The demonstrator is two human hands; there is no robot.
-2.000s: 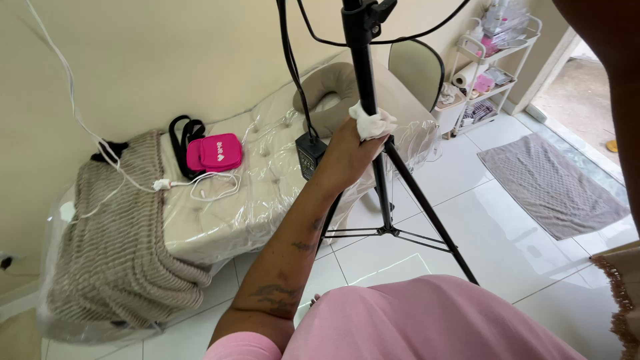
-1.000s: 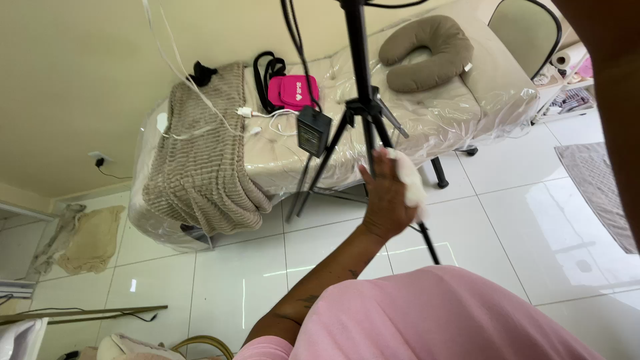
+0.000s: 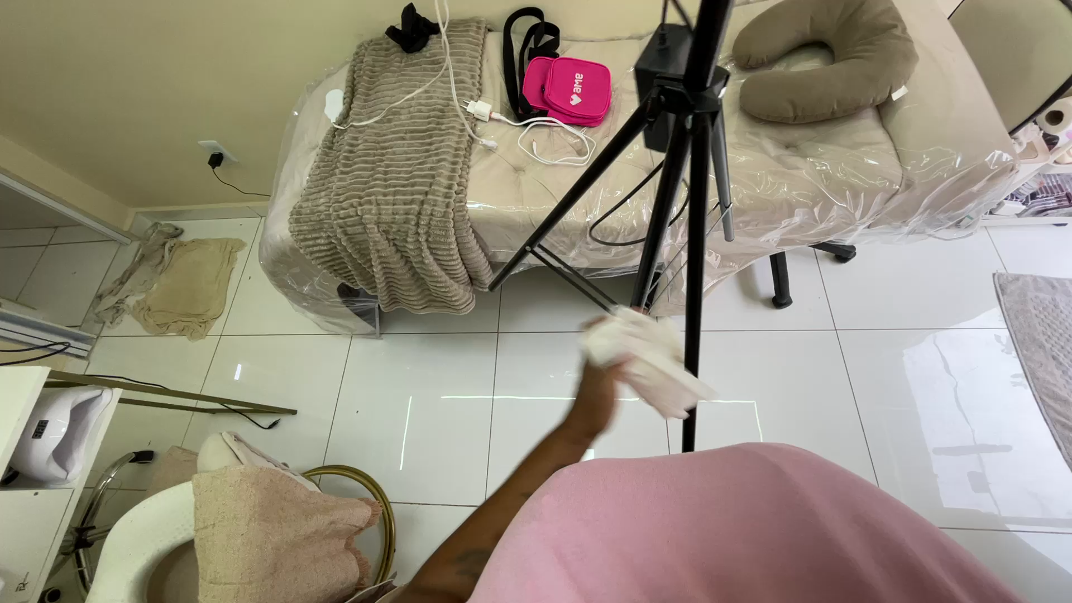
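Observation:
My left hand (image 3: 600,383), blurred, grips a crumpled white cloth (image 3: 643,356) beside the lower legs of a black tripod stand (image 3: 694,243). The cloth overlaps a leg in the view; whether it touches it is hard to tell. Above the hand, the stand's legs spread from a dark collar, and a black box (image 3: 657,71) hangs by the pole. The pole's upper part runs out of view. My right hand is not in view.
Behind the stand is a plastic-covered padded bed (image 3: 536,197) with a ribbed blanket (image 3: 394,184), pink bag (image 3: 578,90), white charger cable (image 3: 553,159) and neck pillow (image 3: 825,92). A towel-draped chair (image 3: 138,536) stands lower left; a grey mat (image 3: 1043,343) lies right.
My left hand has moved down the stand with the white cloth. The raised arm at the upper right has left the view. The view has shifted to show more floor at the left.

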